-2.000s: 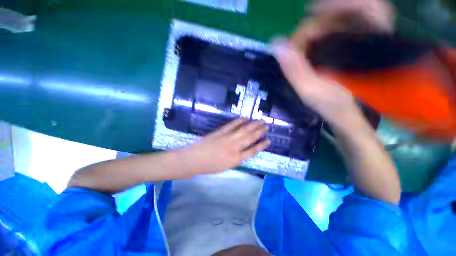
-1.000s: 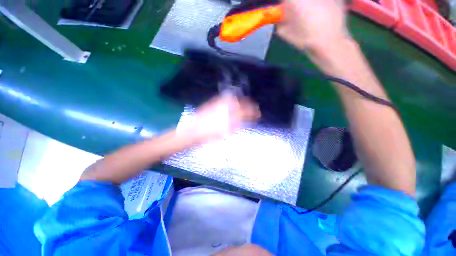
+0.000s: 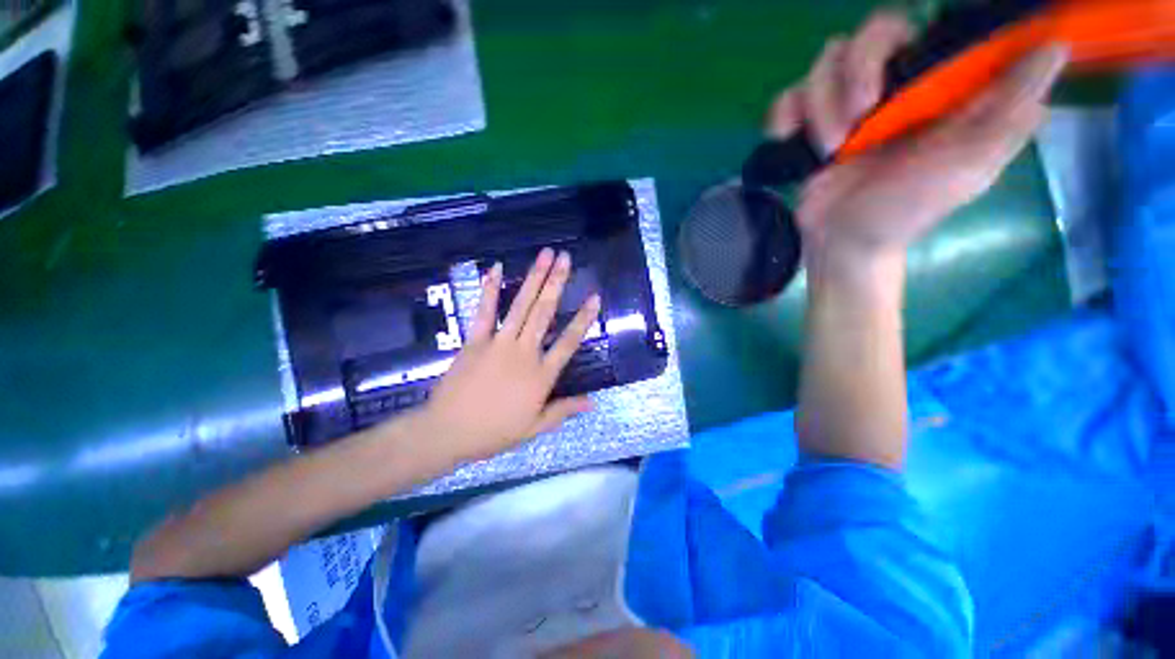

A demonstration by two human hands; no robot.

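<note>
A black plastic housing lies flat on a silvery foam sheet in front of me. A small white bracket and a pale strip show at its middle. My left hand rests on the housing, fingers spread, holding nothing; it covers part of the middle. My right hand is right of the housing, around the orange and black electric screwdriver, whose orange end is cut off by the frame's edge. A round screw dish sits just right of the foam sheet, below the tool's dark front end.
Another black housing lies on a foam sheet at the back left. Part of a dark piece shows at the left edge. A blue sleeve is at the right edge. The bench is green.
A housing now lies flat on the near foam sheet, where my left hand held a blurred one above it. The right hand and screwdriver have moved right. The view has shifted.
</note>
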